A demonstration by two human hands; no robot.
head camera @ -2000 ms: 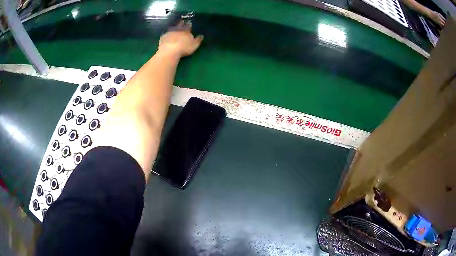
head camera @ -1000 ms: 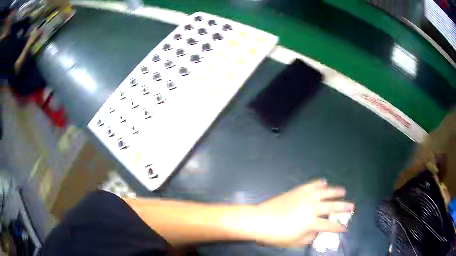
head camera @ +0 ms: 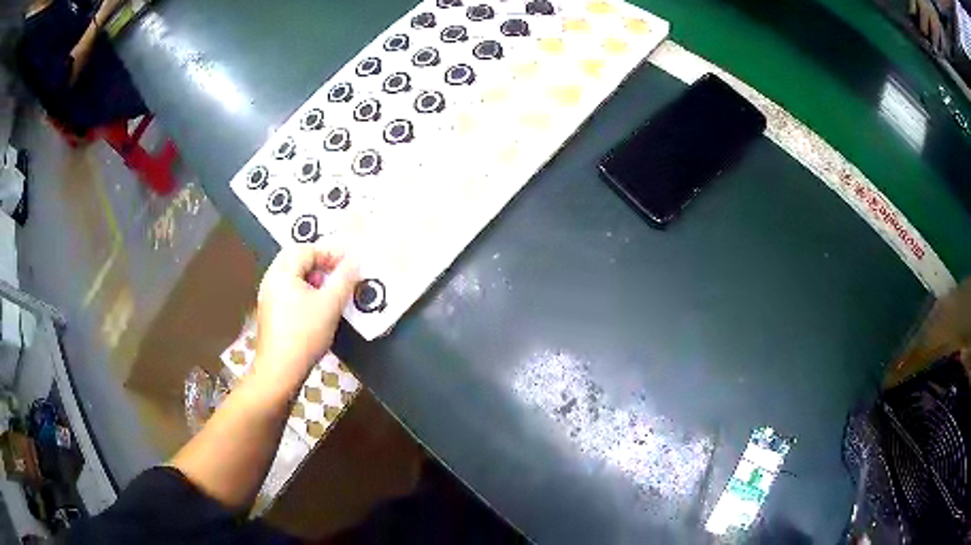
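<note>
The white foam tray (head camera: 468, 160) lies slanted on the dark green bench, with rows of small black round parts with pale centres in its left half and tan empty pockets at its right. My left hand (head camera: 303, 303) is at the tray's near left corner, fingertips drawn together beside a round part (head camera: 369, 296). Whether the fingers hold something is hidden. A small green and white circuit board (head camera: 751, 481) lies on the bench at lower right, untouched. My right hand is not in view.
A black smartphone (head camera: 685, 149) lies right of the tray. The green conveyor (head camera: 809, 64) runs behind, edged by a white strip. A fan grille (head camera: 924, 442) is at the right edge. Below the bench edge is a patterned sheet (head camera: 325, 399). Another person's dark clothing (head camera: 75, 64) shows upper left.
My left hand went from the conveyor to the circuit board at lower right, then left the board there and moved to the tray's near corner. The view has turned towards the left.
</note>
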